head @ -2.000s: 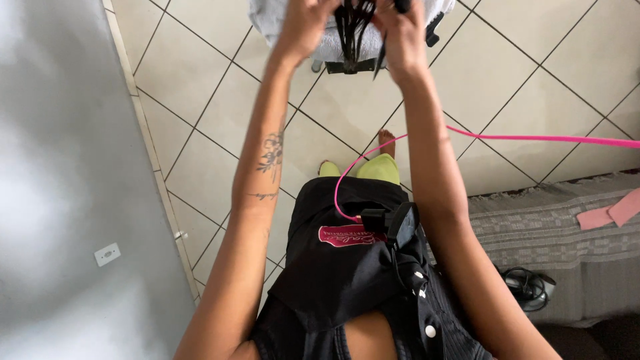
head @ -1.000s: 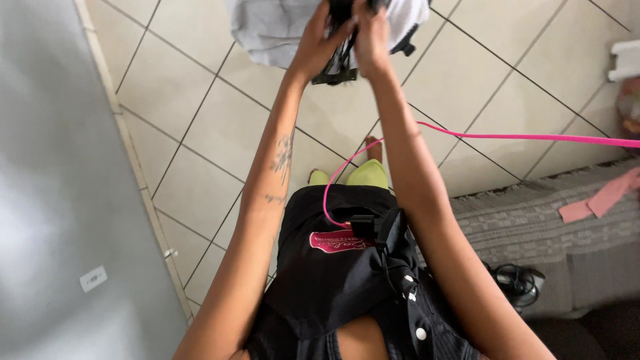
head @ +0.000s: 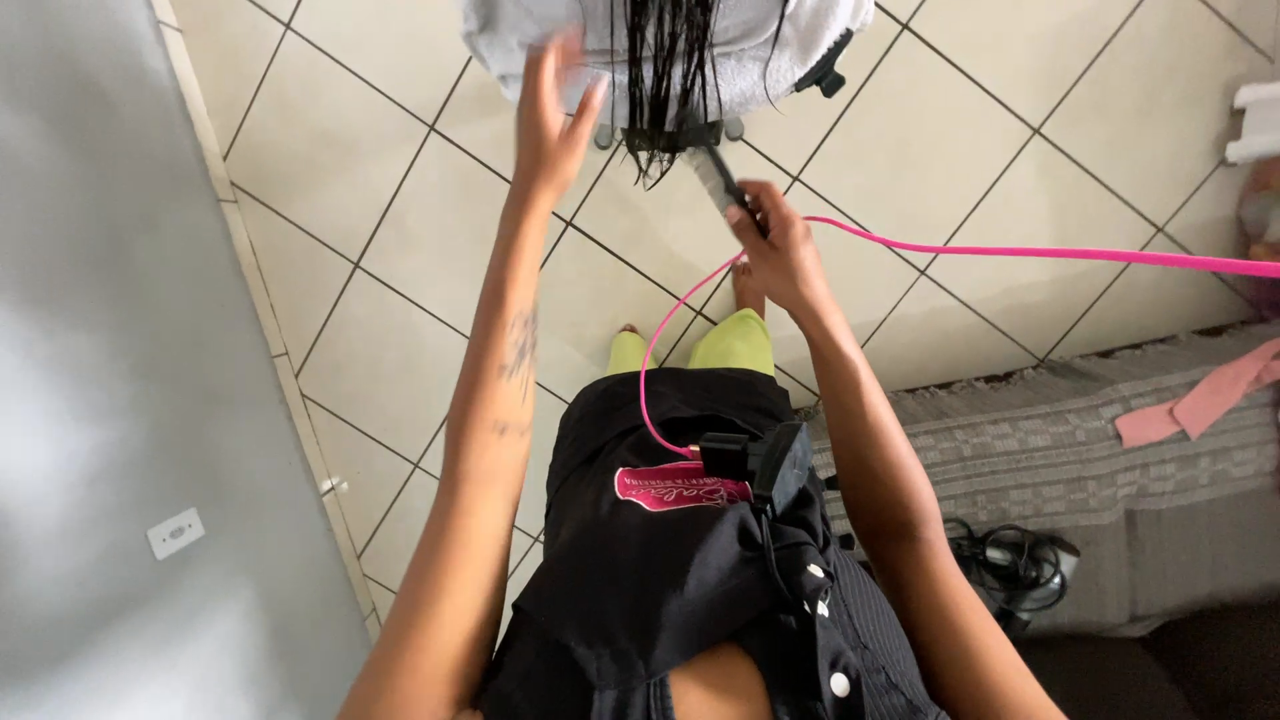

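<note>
Long strands of wet dark hair [head: 665, 70] hang over a light grey towel [head: 740, 75] at the top of the head view. My left hand [head: 558, 120], partly blurred, is at the left of the hair with its fingers apart and nothing in them. Below and right of the hair tips, my right hand [head: 775, 235] grips a dark, narrow comb-like tool [head: 728, 180]; its tip points up and left, near the hair ends, and its exact kind is unclear. The head of the person whose hair this is lies out of view.
A pink cable [head: 1000, 250] runs from a black device [head: 750, 460] at my apron out to the right. Beside me on the right is a sofa with a grey woven cover [head: 940, 440], bearing pink cloth [head: 1200, 400] and a coiled black cord [head: 1030, 570]. A grey wall [head: 110, 300] stands left.
My hands were close together at the hair a second ago and are now apart. The right hand has come down toward me with the tool; the left has let go, and the strands hang loose.
</note>
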